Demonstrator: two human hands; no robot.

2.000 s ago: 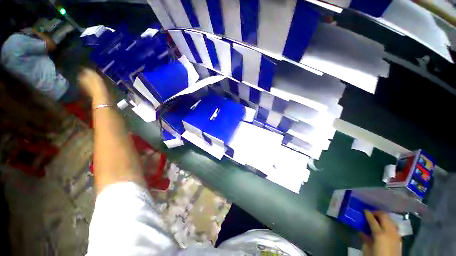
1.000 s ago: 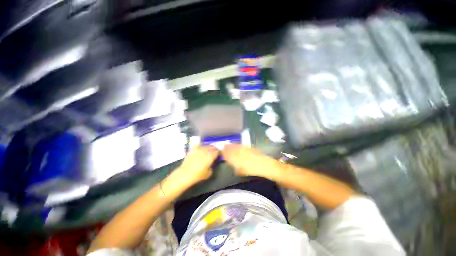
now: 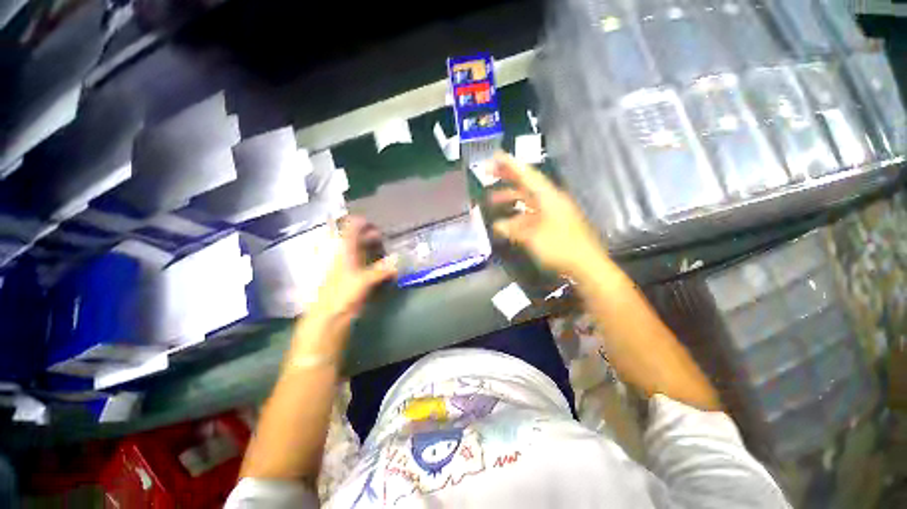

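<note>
An open retail box (image 3: 438, 260) lies on the dark green bench in front of me, its grey lid flap raised at the back and its blue front edge towards me. Something pale and shiny shows inside it; I cannot tell what. My left hand (image 3: 350, 270) is at the box's left side, fingers apart, blurred. My right hand (image 3: 542, 221) is raised to the right of the box, fingers apart and holding nothing visible. A closed finished box (image 3: 475, 99) with red and yellow pictures stands behind it.
Rows of open blue cartons (image 3: 94, 303) with white flaps stand at left. A clear blister tray (image 3: 686, 149) of bagged devices is at right, with pocketed trays (image 3: 786, 328) lower right. White scraps (image 3: 511, 300) lie on the bench. A red crate (image 3: 179, 467) is at lower left.
My hands have moved apart from the box's front edge, the right one up and to the right. The box now lies open with its inside showing. The view has steadied and shifted slightly.
</note>
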